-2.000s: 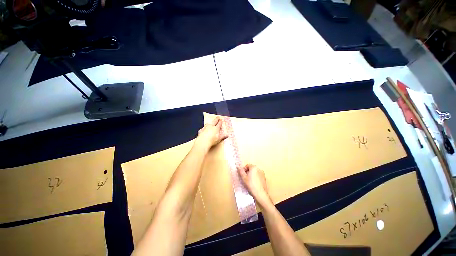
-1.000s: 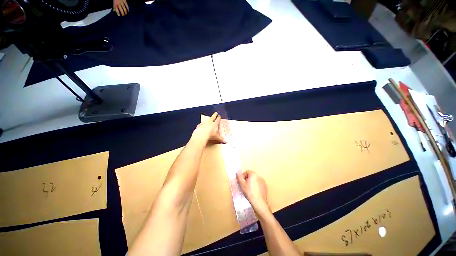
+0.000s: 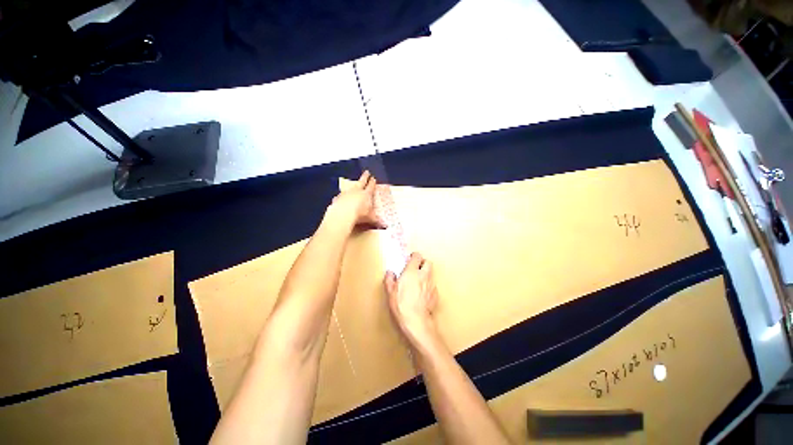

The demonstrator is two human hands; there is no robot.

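A large tan card pattern marked 34 (image 3: 522, 226) lies on dark fabric (image 3: 522, 149). A clear, pinkish ruler (image 3: 394, 228) crosses its upper left part, its top end over the fabric. My left hand (image 3: 355, 204) holds the ruler's upper part at its left edge, fingertips near the pattern's top edge. My right hand (image 3: 412, 291) is on the ruler lower down, thumb and fingers on either side. The ruler's lower part does not show clearly. Any small tool in the fingers is too small to tell.
More tan patterns lie at left (image 3: 78, 308) and lower right (image 3: 643, 348), the latter bearing a dark bar (image 3: 584, 422). A cutting machine's base (image 3: 169, 156) stands upper left. Loose dark cloth (image 3: 261, 39), folded fabric (image 3: 613, 22), sticks (image 3: 739, 195) and shears (image 3: 772, 213) also show.
The view has shifted, bringing the whole dark bar in. My right hand has moved up the ruler towards my left hand, which stays near the top. A person's hand at the far cloth is gone from view.
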